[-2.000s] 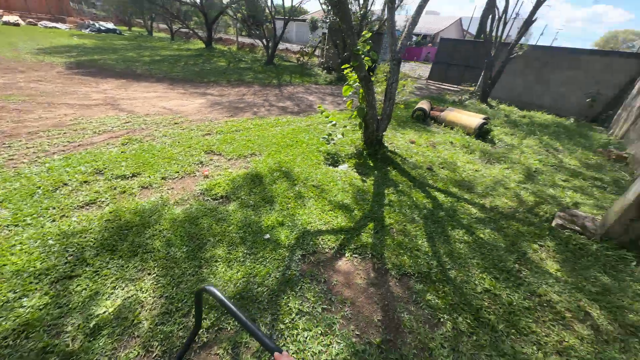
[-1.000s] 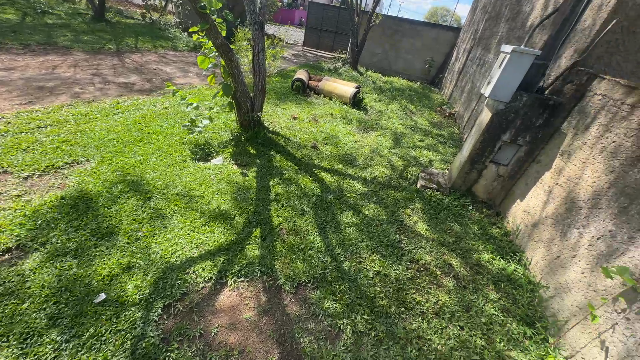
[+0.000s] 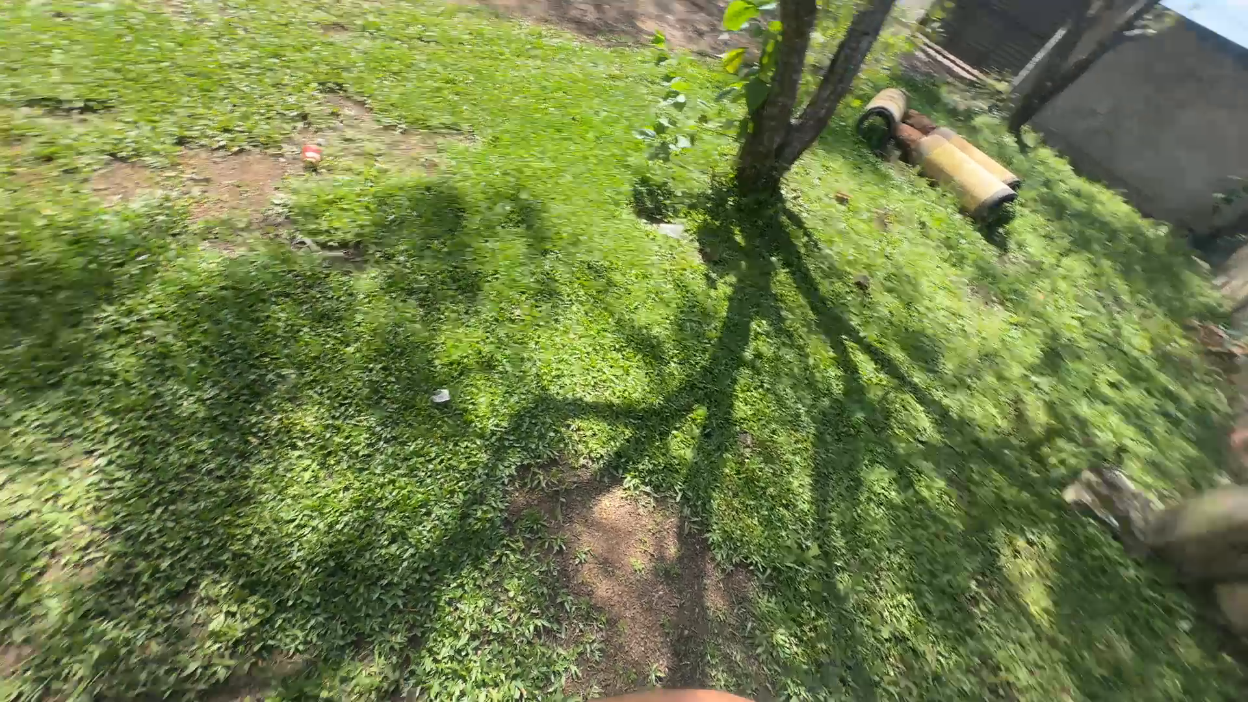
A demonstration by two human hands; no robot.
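Observation:
Neither of my hands can be made out in the head view. A small skin-toned patch shows at the bottom edge, and I cannot tell what part of the body it is. Low grass (image 3: 370, 507) fills most of the view, with a bare patch of soil (image 3: 634, 556) near the bottom middle. A small whitish scrap (image 3: 441, 396) lies on the grass left of the middle. Farther off to the left, a small red and white item (image 3: 311, 154) rests by bare soil.
A tree trunk (image 3: 765, 146) with leafy shoots stands at the upper middle. Behind it to the right lie yellowish cylinders (image 3: 960, 174) on the grass, before a grey wall (image 3: 1141, 117). A stone (image 3: 1111, 497) sits at the right edge.
The black bent bar and the fingertip at the bottom two seconds ago are out of view. The view has swung right, then back left and down.

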